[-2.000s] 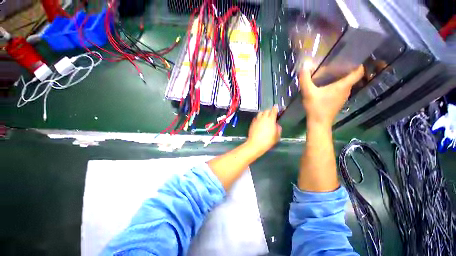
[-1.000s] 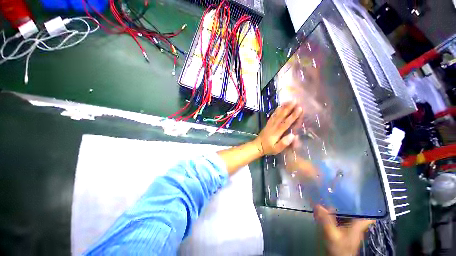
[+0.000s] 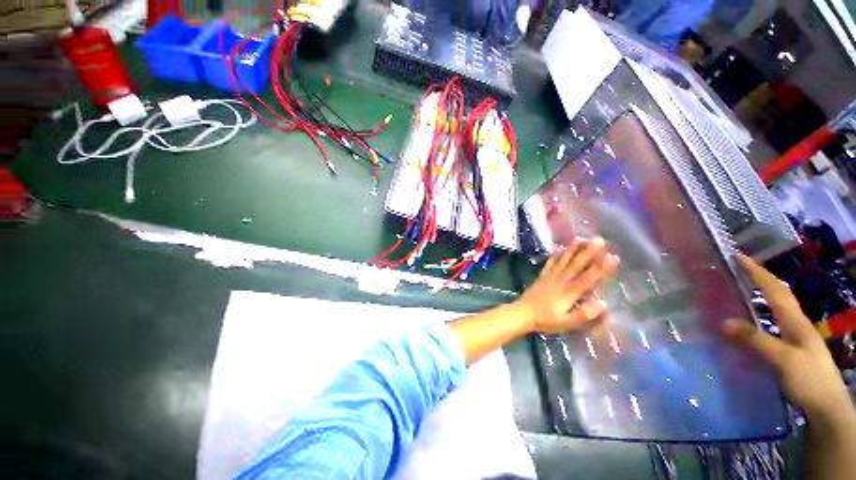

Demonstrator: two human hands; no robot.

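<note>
A large finned housing with a shiny, marked plate (image 3: pixel 648 309) stands tilted at the right of the bench, its fins on the far right side. My left hand (image 3: pixel 568 289) lies flat with spread fingers on the plate's left part. My right hand (image 3: pixel 788 337) is at the housing's right edge, thumb on the plate side and fingers over the edge; the fingertips' hold is partly hidden. A white sheet (image 3: pixel 310 375) lies flat on the green bench, partly under my left sleeve.
Wired white modules (image 3: pixel 455 178) with red and black leads lie behind the sheet. Another finned housing (image 3: pixel 723 159) stands behind right. Blue bins (image 3: pixel 202 58), a red bottle (image 3: pixel 97 66), and a white cable (image 3: pixel 141 141) are at back left. Dark cords (image 3: pixel 741 459) show below the plate.
The housing has been tipped so its plate faces me. My left hand has moved from its lower edge onto the plate, and my right hand from its bottom corner up to the right edge.
</note>
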